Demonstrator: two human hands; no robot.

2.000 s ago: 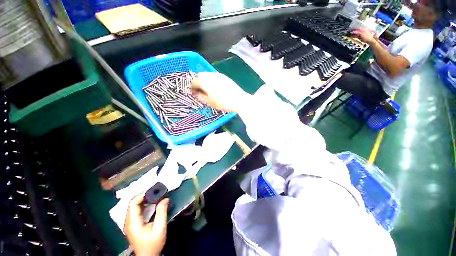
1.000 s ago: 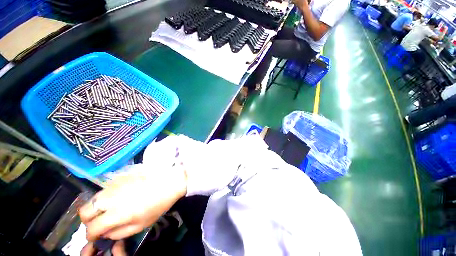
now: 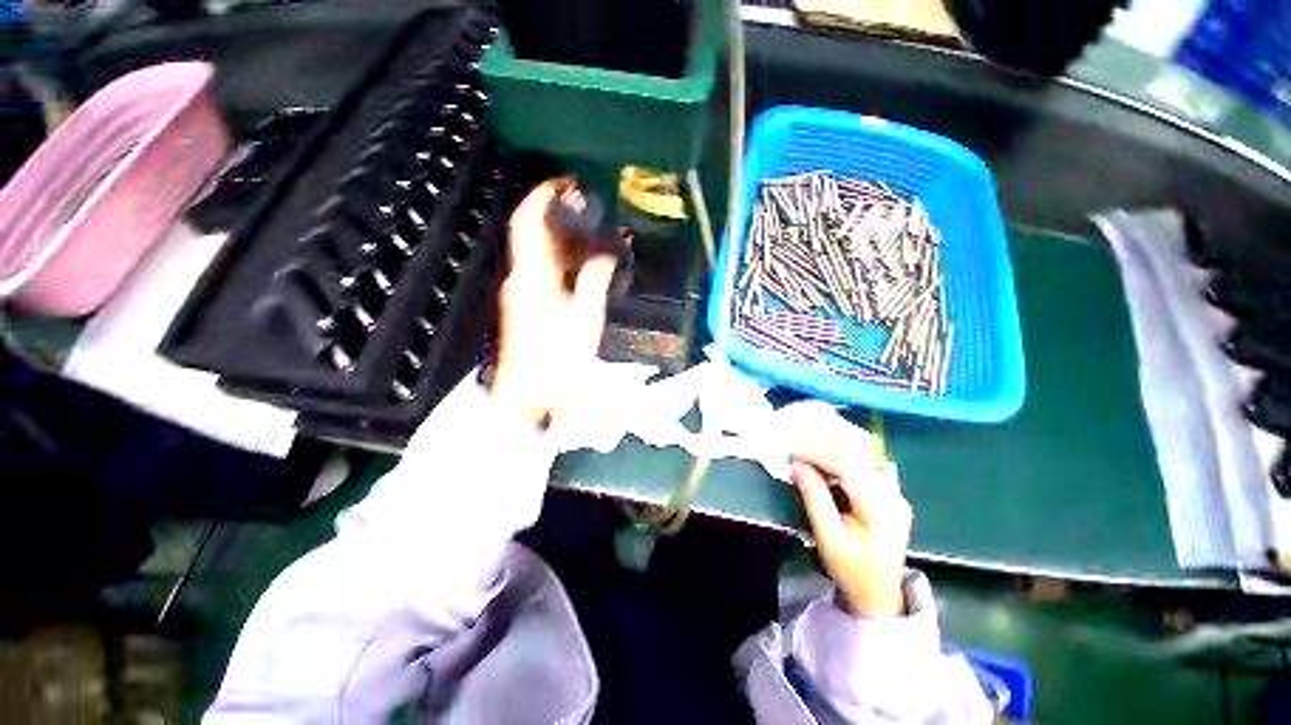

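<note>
My left hand is blurred and holds a dark part between thumb and fingers, beside the dark fixture block. My right hand is at the bench's front edge, fingers bent at the right end of the crumpled white cloth. Whether it grips the cloth or something small cannot be told. The blue perforated basket holds many silver pins and stands behind my right hand.
A black tray with rows of silver-tipped parts lies left of my left hand. A pink basket is far left. A green box-shaped thing and yellow piece are behind the fixture block. A white sheet lies right.
The view has swung left. My right hand was in the pin basket, then came together with my left hand at the black part. Now the hands are apart, my left beside the fixture block.
</note>
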